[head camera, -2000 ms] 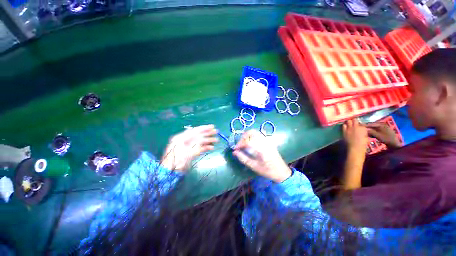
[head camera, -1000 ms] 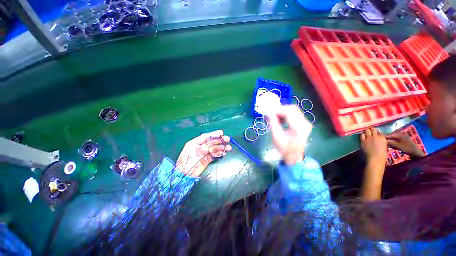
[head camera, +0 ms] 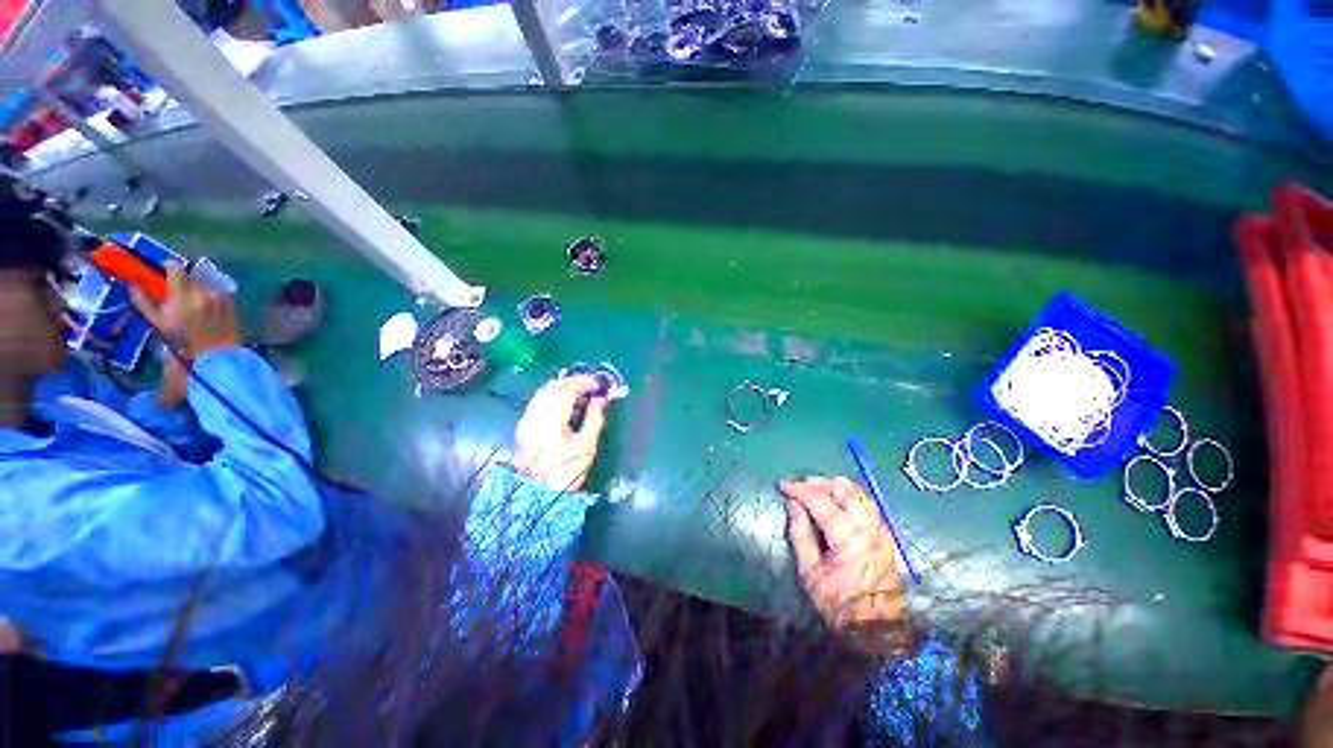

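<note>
My left hand has its fingertips on a dark round body at the left, partly hidden by the fingers. My right hand rests low over the bench, thumb and fingers apart, with nothing visible in it. A slim blue tool lies just right of it. A single open ring lies between my hands. A blue box at the right holds heaped white rings. Several loose rings lie around the box. Two more dark round bodies lie beyond my left hand.
A black dish with small pieces and a green spool stand at the left, under a slanting metal post. Red trays stand at the right edge. A person in blue sleeves at the left holds an orange tool.
The view has swung left. My left hand has let go of a ring and reached the dark round body. My right hand has left the blue box and come down beside the blue tool.
</note>
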